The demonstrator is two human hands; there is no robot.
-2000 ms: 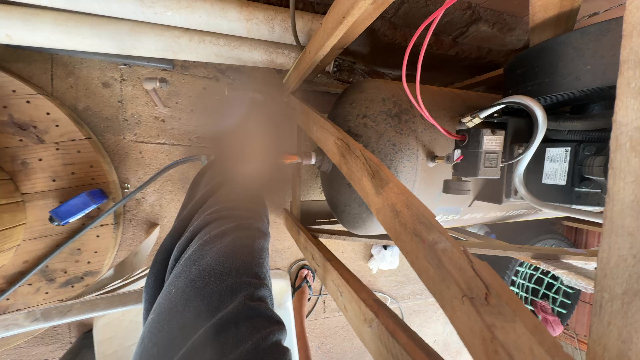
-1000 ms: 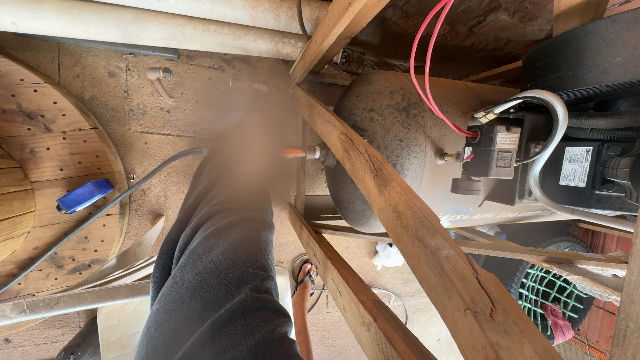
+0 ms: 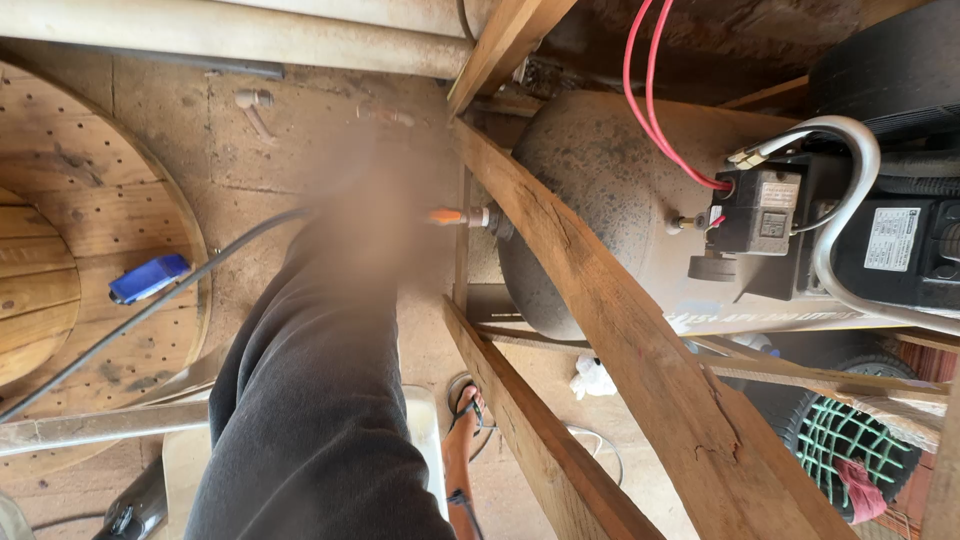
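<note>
Neither my left hand nor my right hand can be made out. A dark grey garment (image 3: 315,420), which may be a sleeve or a trouser leg, runs up the middle into a blurred patch that hides its end. A black hose (image 3: 142,319) enters this patch from the left. On the patch's right side, an orange-tipped fitting (image 3: 444,216) points at the end of a dusty air compressor tank (image 3: 592,180). A black switch box (image 3: 757,210) with red cables (image 3: 641,105) sits on the tank.
Wooden beams (image 3: 600,285) cross before the tank. At left lies a wooden cable spool (image 3: 127,210) with a blue object (image 3: 150,277) on it. Pale pipes (image 3: 262,34) run along the top. Below are a sandalled foot (image 3: 466,401), a white bag (image 3: 592,376) and a tyre (image 3: 795,420).
</note>
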